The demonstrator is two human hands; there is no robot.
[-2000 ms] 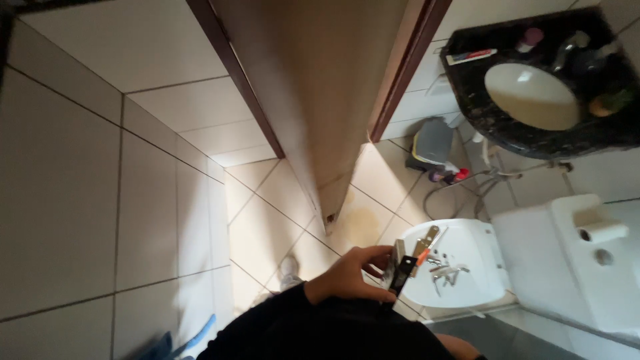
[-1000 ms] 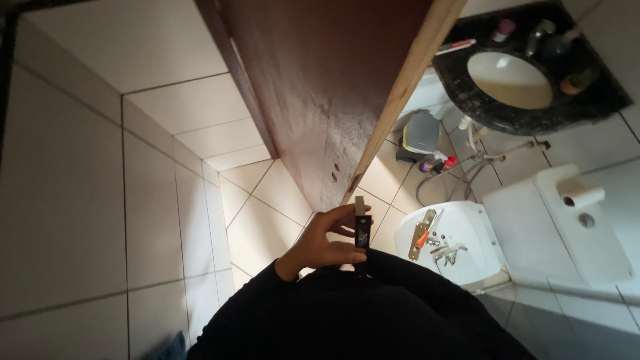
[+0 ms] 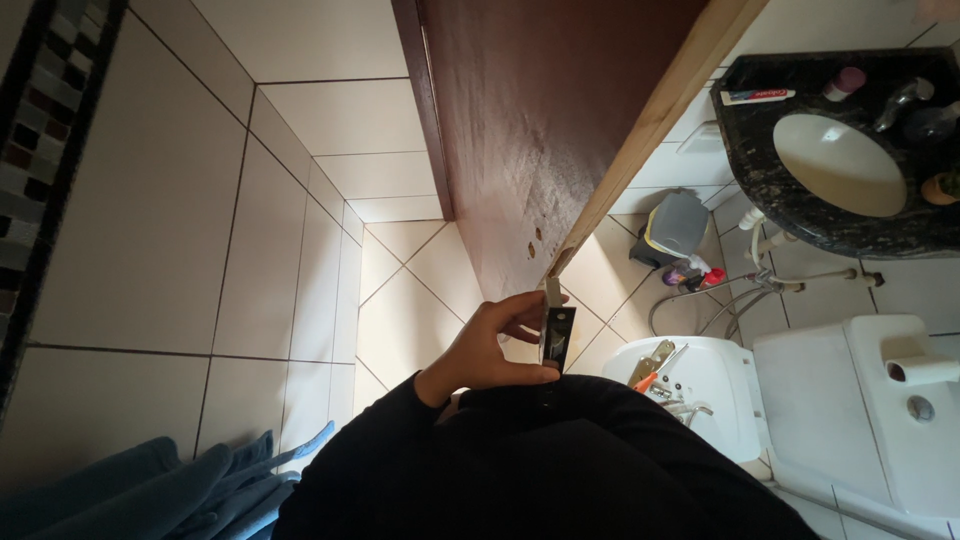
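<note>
My left hand (image 3: 499, 345) grips a metal mortise door lock (image 3: 556, 337) between thumb and fingers, its dark faceplate turned toward me. The lock is close beside the bare wooden edge of a brown door (image 3: 525, 142); whether they touch I cannot tell. Two small holes show in the door's face near that edge. My right hand is not visible. On the closed white toilet lid (image 3: 724, 427) to the right lie a metal door plate (image 3: 649, 363), a screwdriver with an orange handle (image 3: 645, 382), door handles (image 3: 686, 410) and small metal parts.
A black stone washbasin counter (image 3: 757, 172) with toothpaste (image 3: 757, 96) juts out at upper right. Below it stand a grey bin (image 3: 677, 225), bottles (image 3: 694, 276) and hoses. The toilet tank (image 3: 825, 397) is at right. Blue towels (image 3: 150, 480) hang at lower left beside the tiled wall.
The door has swung so that its face and bare edge show. My left hand and the lock have moved from above the toilet lid to beside the door's edge.
</note>
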